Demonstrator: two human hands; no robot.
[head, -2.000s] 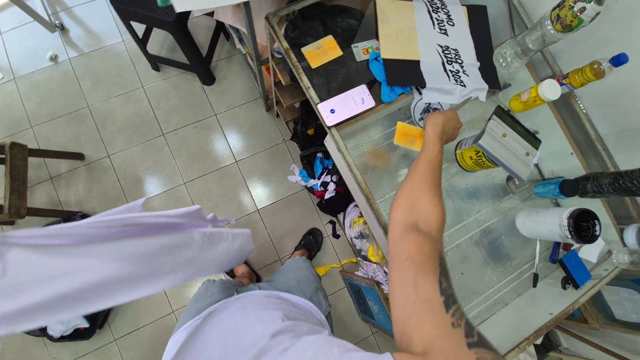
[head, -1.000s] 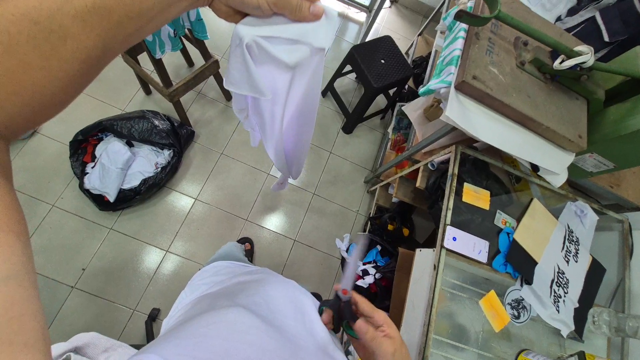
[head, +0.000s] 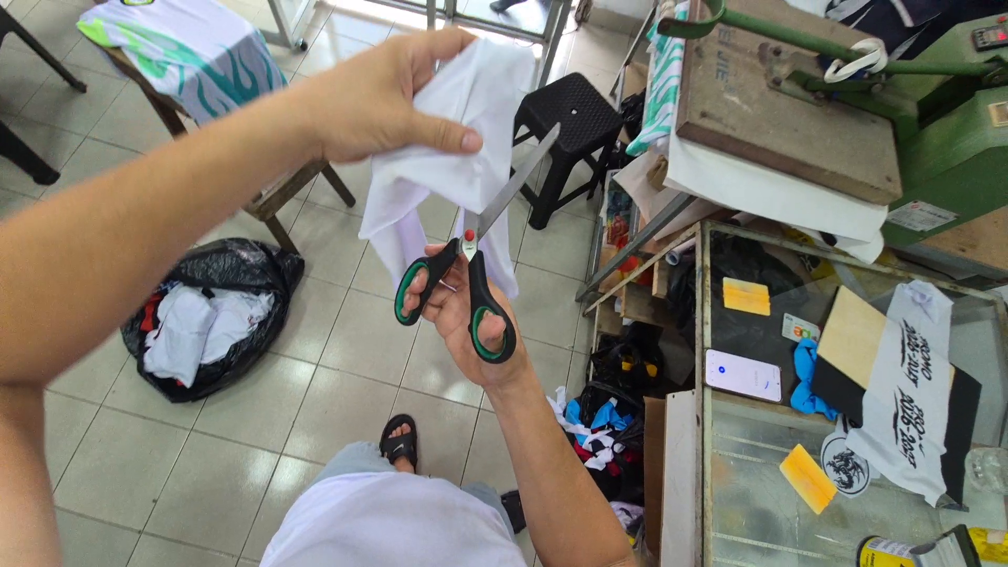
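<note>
My left hand (head: 394,106) pinches a piece of white fabric (head: 465,157) near its upper edge, and the cloth hangs in folds over the floor. Below it, my right hand (head: 472,323) holds a pair of scissors (head: 470,240) with black and green handles, fingers and thumb through the loops. The scissor blades point up and to the right, beside the fabric's right part; part of them may be hidden by the cloth. Whether they touch it I cannot tell.
A glass-topped counter (head: 701,472) at right bears a phone (head: 743,375), yellow cards and a printed white strip (head: 906,402). Behind it stands a green heat press (head: 945,157). A black plastic stool (head: 575,110) and a black bag of cloth (head: 276,276) stand on the floor.
My right hand, at the counter two seconds ago, has come up with the scissors to the fabric. The scissor blades have parted. The view has swung left since the oldest frame.
</note>
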